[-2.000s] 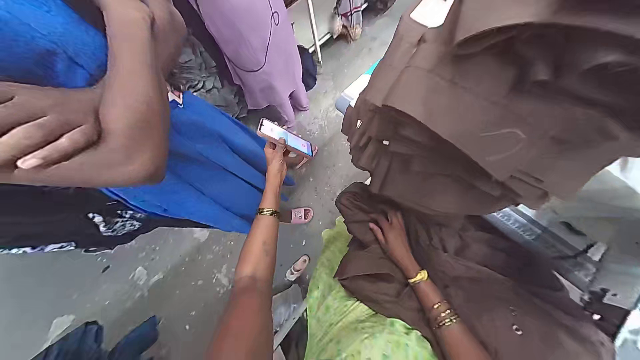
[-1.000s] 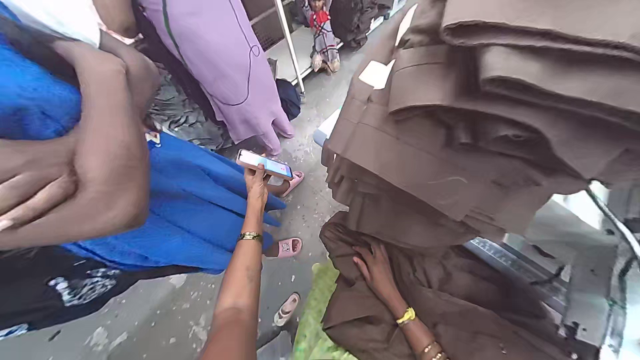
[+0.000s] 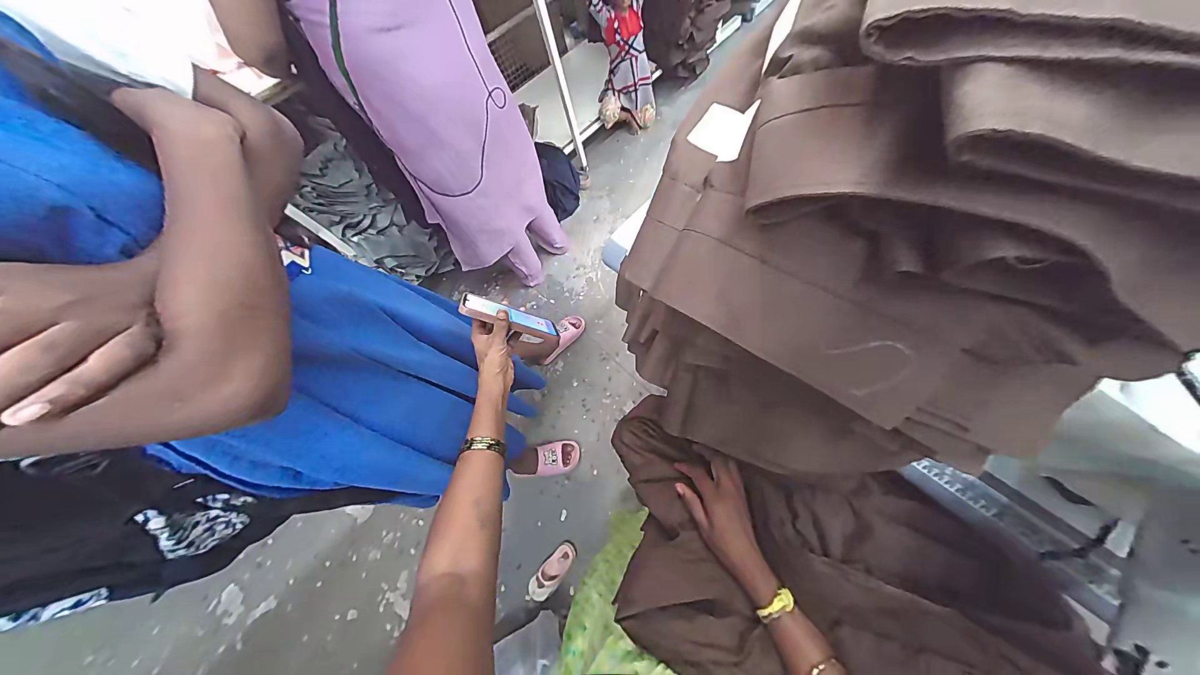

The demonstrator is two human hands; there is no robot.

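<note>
My left hand (image 3: 494, 349) grips a smartphone (image 3: 508, 315) with a lit screen, held out over the floor at the centre. My right hand (image 3: 720, 502) lies with spread fingers on a heap of dark brown cloth (image 3: 844, 581) at the lower right. Just above it rises a tall stack of folded brown fabric pieces (image 3: 806, 309), with a white paper slip (image 3: 722, 131) near its upper left edge and a chalk mark on one face. Light green patterned clothing (image 3: 605, 600) shows beneath the brown cloth.
Close on the left stands a person in blue (image 3: 375, 366) with folded arms (image 3: 216, 281). Behind is someone in a lilac garment (image 3: 450, 122). Grey cloth (image 3: 366, 206) lies under a rack. A metal ruler-like strip (image 3: 966, 492) crosses the work surface at right.
The view has shifted, bringing more of the rack and the red-clad figure at the top into sight. Both hands keep their hold on the phone and place on the cloth.
</note>
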